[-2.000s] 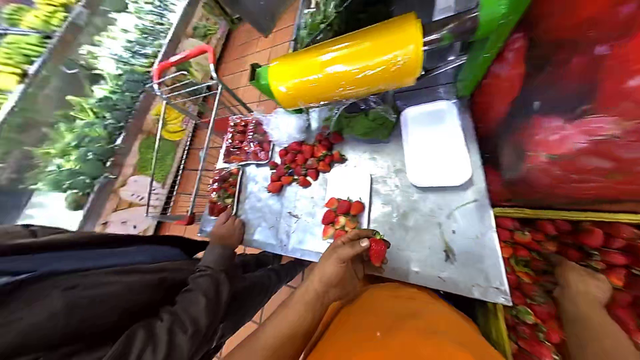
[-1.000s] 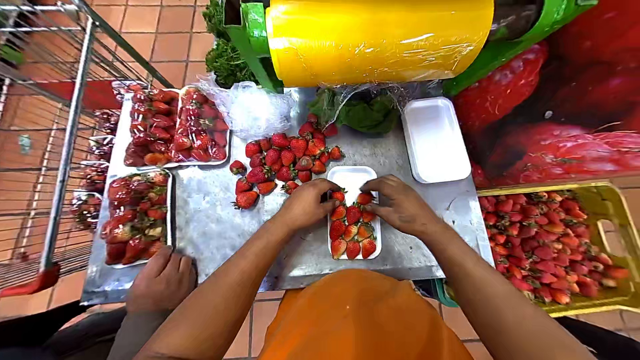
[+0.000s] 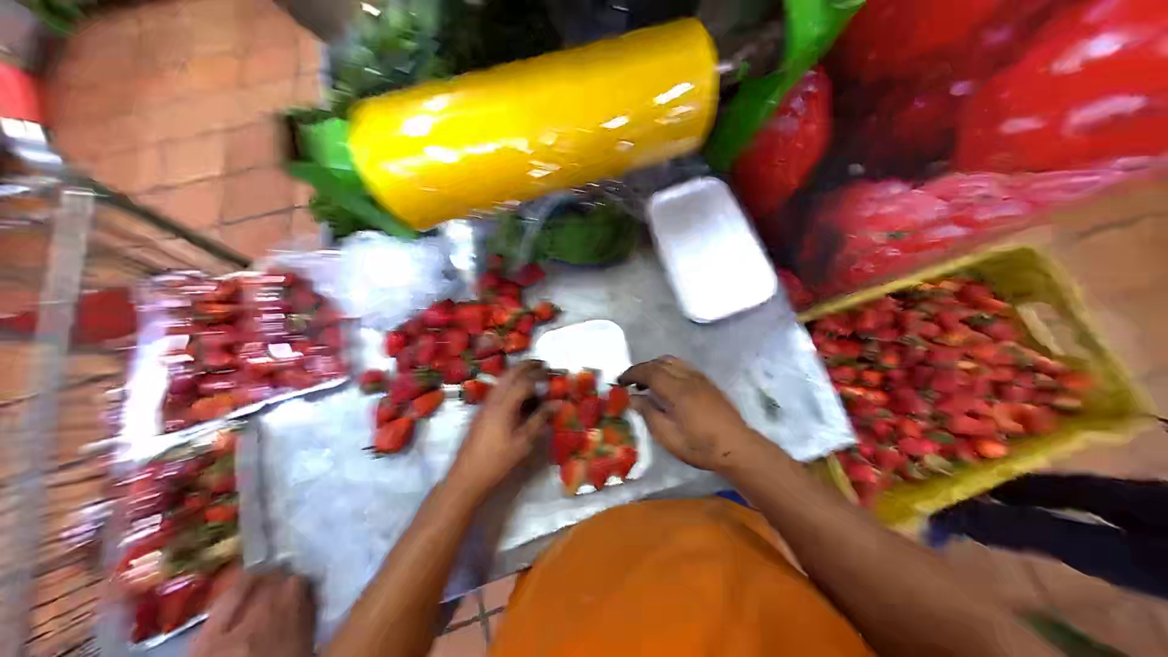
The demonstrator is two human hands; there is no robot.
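A small white foam tray (image 3: 584, 345) lies on the metal table before me, its near part filled with strawberries (image 3: 595, 438) and its far end bare. My left hand (image 3: 513, 415) is at the tray's left edge, fingers bent beside the berries; blur hides whether a berry is between them. On the right edge, my right hand (image 3: 683, 411) has its fingertips near the upper berries, and its hold is unclear too. A loose pile of strawberries (image 3: 456, 342) lies just left of and beyond the tray.
Wrapped strawberry trays (image 3: 251, 351) line the left side, with another person's hand (image 3: 260, 611) near them. Beyond the table's middle is a yellow film roll (image 3: 538, 119). White foam trays (image 3: 712, 248) lie at back right, and a yellow crate (image 3: 1086, 365) of strawberries stands right of the table.
Two seconds ago my right hand was in the strawberry crate and my left held a strawberry; both are now at the small tray, which holds more berries than then. The view has swung.
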